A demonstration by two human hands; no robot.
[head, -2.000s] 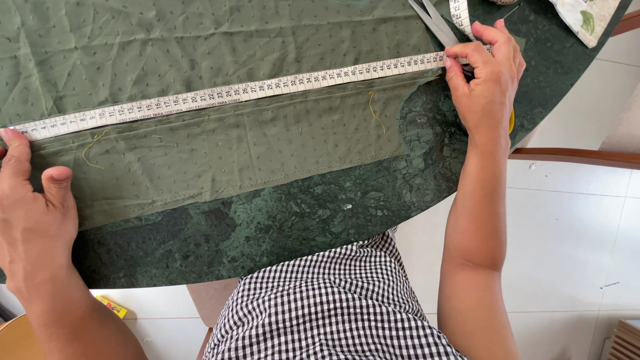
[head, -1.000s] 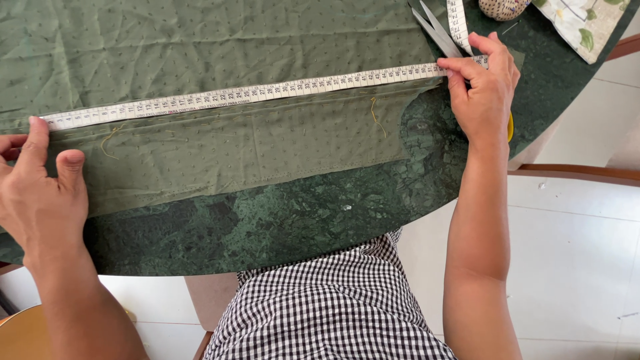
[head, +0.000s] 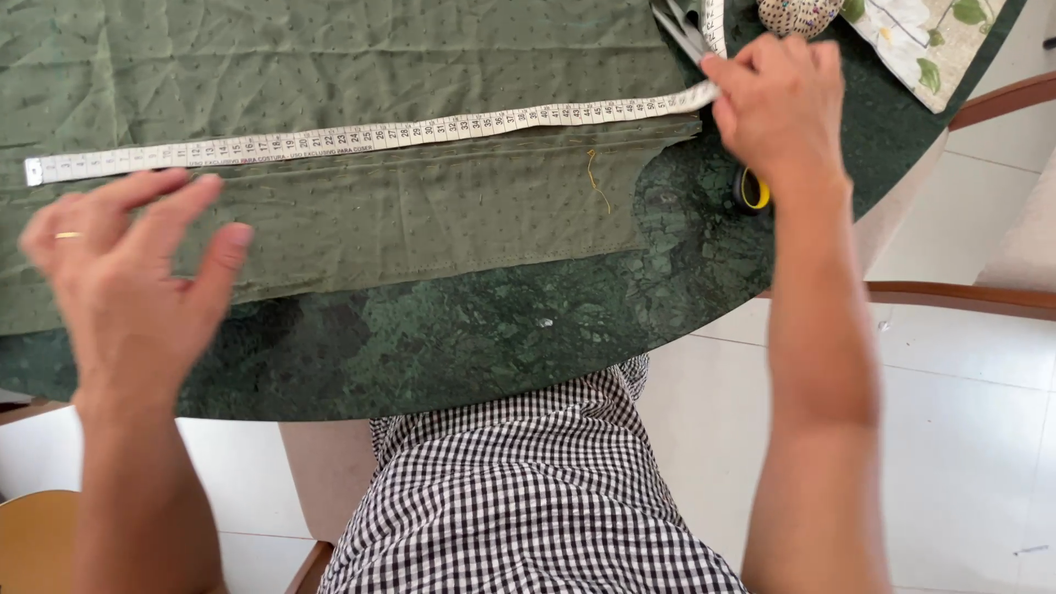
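Observation:
A white tailor's measuring tape (head: 396, 134) runs across green dotted fabric (head: 462, 206) spread on the table, its metal-tipped end at the left. My right hand (head: 780, 111) pinches the tape between thumb and fingers near the fabric's right edge. Under and beside that hand lie scissors (head: 683, 31); a yellow and black handle loop (head: 752, 190) shows below the wrist. My left hand (head: 136, 268), with a ring, is over the fabric just below the tape, fingers apart and holding nothing. A loose yellow thread (head: 596, 180) lies on the fabric at the right.
The dark green marble table (head: 462, 330) has a curved front edge close to my checked garment. At the back right are a speckled pincushion (head: 799, 15) and a floral cloth item (head: 916, 49). Chairs with wooden frames (head: 973, 295) stand around the table.
My left hand has let go of the tape's metal-tipped end, which it was pressing down, and now sits to the right of it. My right hand still holds the tape, now lifted slightly near the fingers.

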